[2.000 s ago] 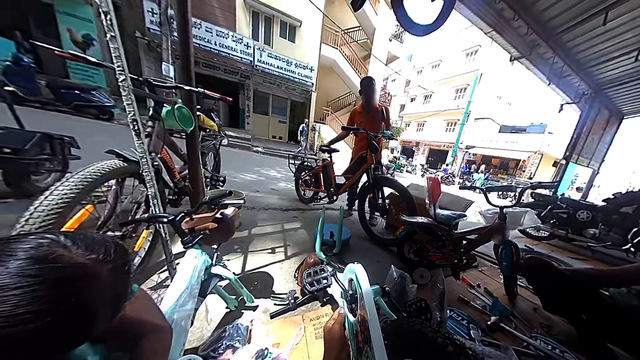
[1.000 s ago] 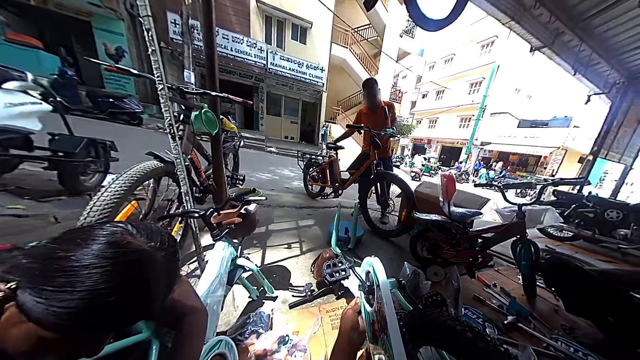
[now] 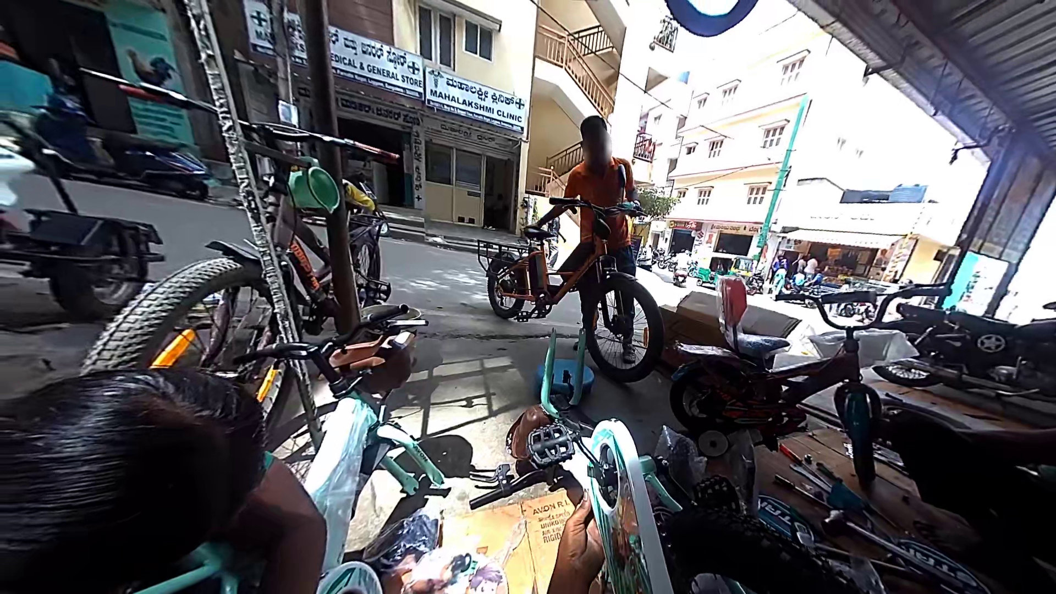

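My left hand [image 3: 579,540], low in the middle, grips the near edge of a white and mint chain guard [image 3: 623,503]. The fingertips are partly hidden behind it. The small bicycle lies upside down or tilted, its black pedal [image 3: 551,444] above the hand, its handlebar [image 3: 507,487] close to the cardboard and its mint fork [image 3: 580,367] pointing up. A dark knobby tyre [image 3: 742,544] is right of the guard. My right hand is not in view. To the left, a co-worker bends beside another mint bicycle frame [image 3: 342,470], partly wrapped in clear plastic.
Printed cardboard [image 3: 503,532] and plastic bags [image 3: 404,540] cover the ground. Tools [image 3: 825,483] lie at right beside a small dark bicycle [image 3: 767,384]. A person in orange holds an orange electric bicycle [image 3: 569,285] ahead. A fat-tyred bicycle [image 3: 173,322] leans near a pole at left.
My left hand stays at the chain guard throughout. The co-worker's head and arm at left shift slightly in view. The view swings a little between frames.
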